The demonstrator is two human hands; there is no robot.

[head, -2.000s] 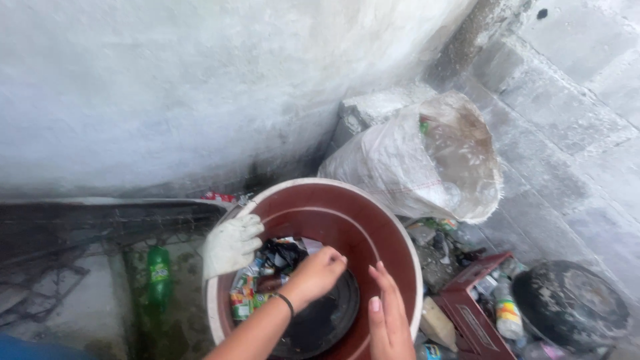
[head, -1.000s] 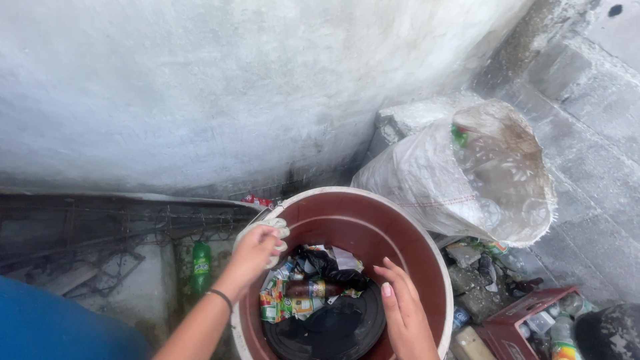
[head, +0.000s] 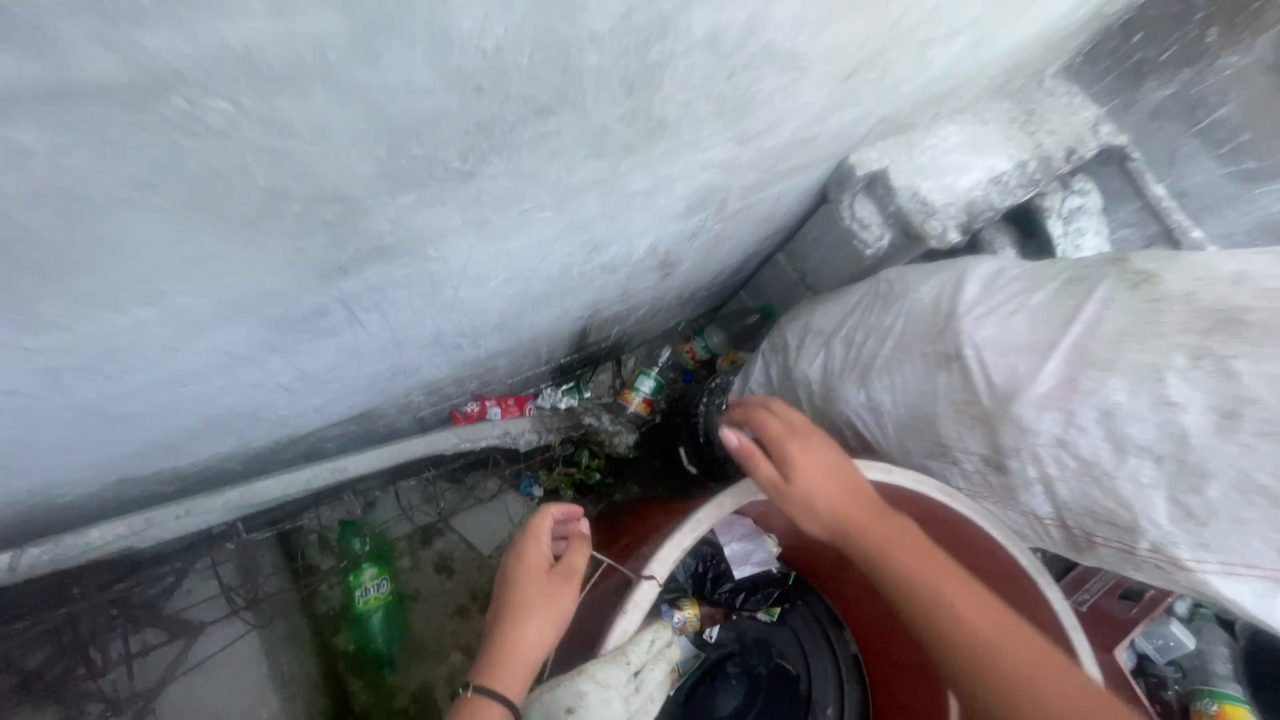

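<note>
My left hand (head: pixel 540 580), with a dark band at the wrist, is closed on a thin cord (head: pixel 615 566) tied at the rim of a red-brown plastic tub (head: pixel 1000 540). A whitish work glove (head: pixel 615 680) hangs over the tub's rim beside that wrist. My right hand (head: pixel 790 465) is above the tub's far rim, fingers bent, near a black round object (head: pixel 705 430); whether it touches that object I cannot tell. Inside the tub lie a black plastic bag (head: pixel 705 575), wrappers and a round black plastic piece (head: pixel 780 660).
A large whitish woven sack (head: pixel 1020 370) lies at the right. Bottles and a red wrapper (head: pixel 493 408) lie along the wall (head: pixel 400 200). A green plastic bottle (head: pixel 372 600) is on the ground at left. A red crate (head: pixel 1110 610) with bottles stands at lower right.
My right hand has moved from inside the tub to beyond its far rim. My left hand has left the glove and now holds the cord. The view has shifted considerably.
</note>
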